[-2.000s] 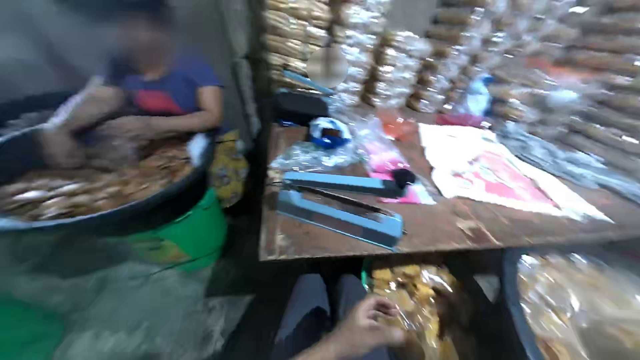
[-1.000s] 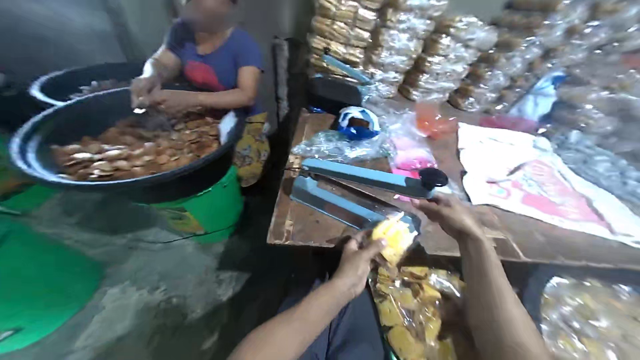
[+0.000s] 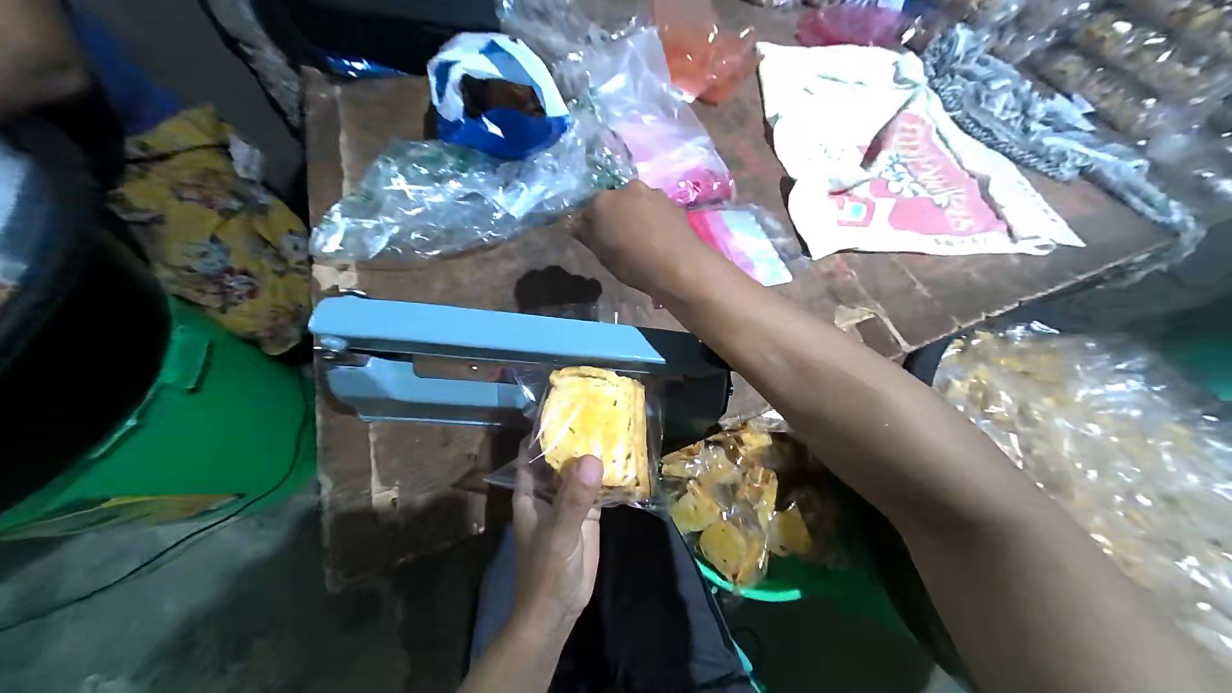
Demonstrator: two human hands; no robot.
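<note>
My left hand (image 3: 563,529) holds a clear plastic bag of yellow crackers (image 3: 594,431) upright at the front of a blue impulse bag sealer (image 3: 481,332). The bag's top edge is near the sealer's jaws; whether it lies between them I cannot tell. Beyond the sealer, my right hand (image 3: 626,231) is at the crumpled clear plastic bags (image 3: 481,197) and beside a pink-printed plastic packet (image 3: 741,241). Its fingers are curled and partly hidden, so a hold on anything is unclear.
A blue-and-white bag (image 3: 496,96) and a printed white sack (image 3: 895,164) lie on the wooden table (image 3: 351,510). Below its front edge are bagged crackers (image 3: 736,510) in a green tub. More bagged snacks (image 3: 1107,433) fill a container at right. A green bucket (image 3: 231,414) stands left, near a person.
My right hand has moved from the sealer's handle end to the plastic bags behind it. My left hand still holds the cracker bag. The view has tilted down closer to the table.
</note>
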